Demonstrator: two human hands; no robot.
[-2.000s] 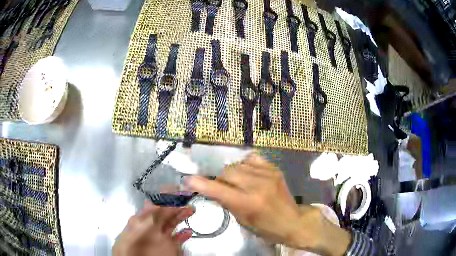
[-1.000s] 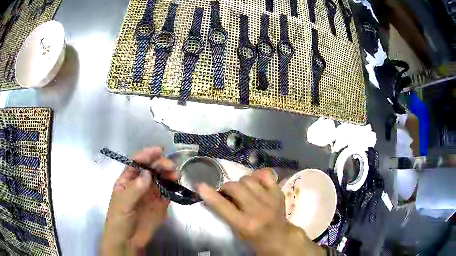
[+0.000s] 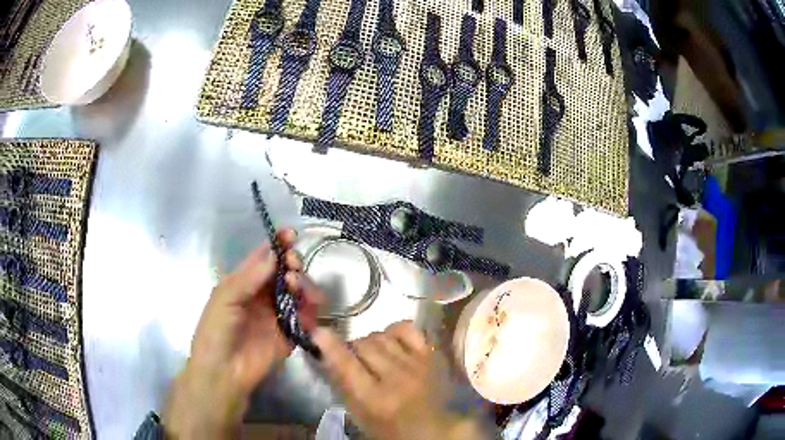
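Note:
A dark strap piece (image 3: 281,275) with a diagonal woven look is held edge-on, one end pointing up and away. My left hand (image 3: 245,318) is shut on its middle, fingers along its right side. My right hand (image 3: 387,369) is at its lower end, thumb and finger touching it; the fingertips are blurred, and the grip is partly hidden. A clear tape roll (image 3: 376,284) lies just beyond my hands. Two dark strap pieces (image 3: 400,222) with round centres lie on the metal behind the roll.
A mesh mat (image 3: 516,172) with rows of dark straps is at the back. Another mesh mat (image 3: 77,215) is at left. Pale bowls stand at right (image 3: 534,344) and far left (image 3: 95,60). A white tape roll (image 3: 617,290), white crumpled paper (image 3: 551,222) and a strap pile (image 3: 633,335) are at right.
The strap piece has turned from slanting left to nearly upright and is less bent. My right hand has moved lower. The view has shifted, showing the two waiting straps and right bowl uncovered.

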